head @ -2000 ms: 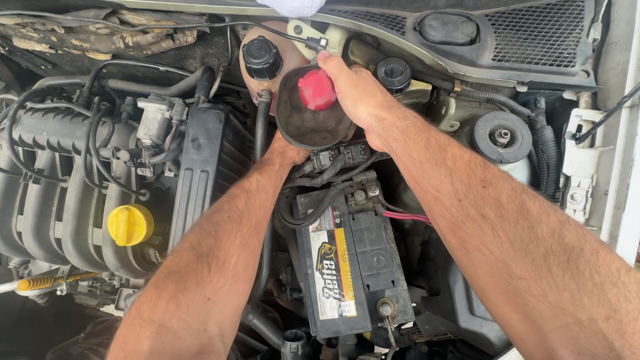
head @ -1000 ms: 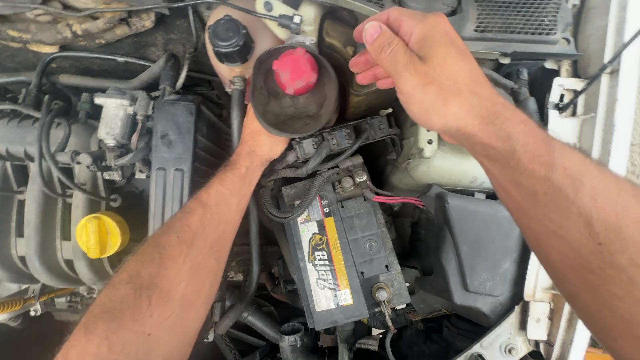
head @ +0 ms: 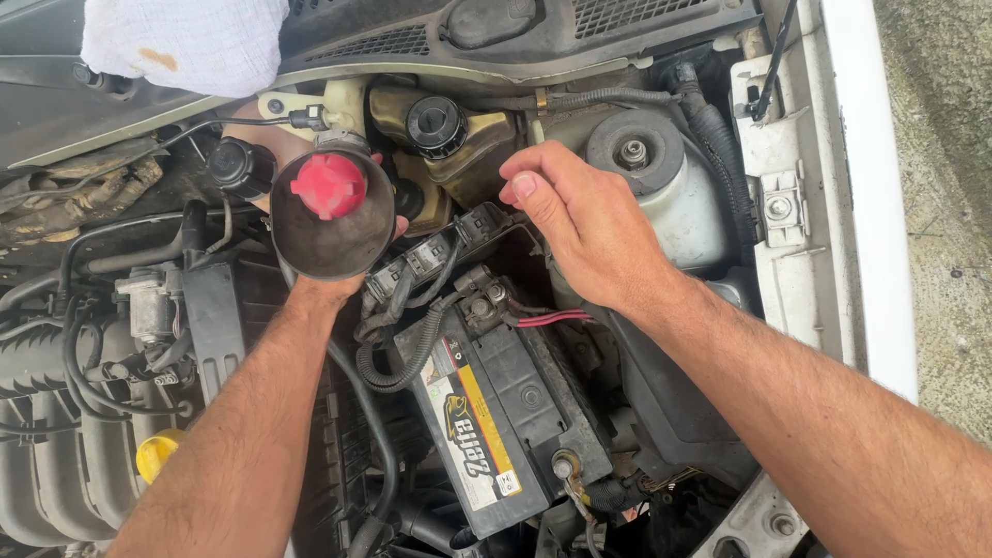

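Note:
My left hand (head: 333,288) grips a dark round funnel (head: 329,248) from beneath, its fingers mostly hidden behind the bowl. A red lobed cap (head: 330,186) rests inside the funnel's upper part. Left of the funnel is the black cap of a coolant expansion tank (head: 242,168). My right hand (head: 581,225) hovers over the area between the yellowed fluid reservoir and the strut mount, fingers loosely curled, nothing seen in it. The reservoir (head: 488,143) carries a black ribbed cap (head: 436,127). Below the hands lies a Zetta car battery (head: 515,418).
A white stained cloth (head: 186,43) lies at the windshield's base, upper left. The strut mount (head: 637,151) is at upper right, beside the white fender (head: 876,232). An intake manifold (head: 62,457) and a yellow oil cap (head: 159,453) are at lower left.
My right hand has let go of the red cap, which it was touching two seconds ago, and moved away to the right. The left hand still holds the funnel. The view has shifted.

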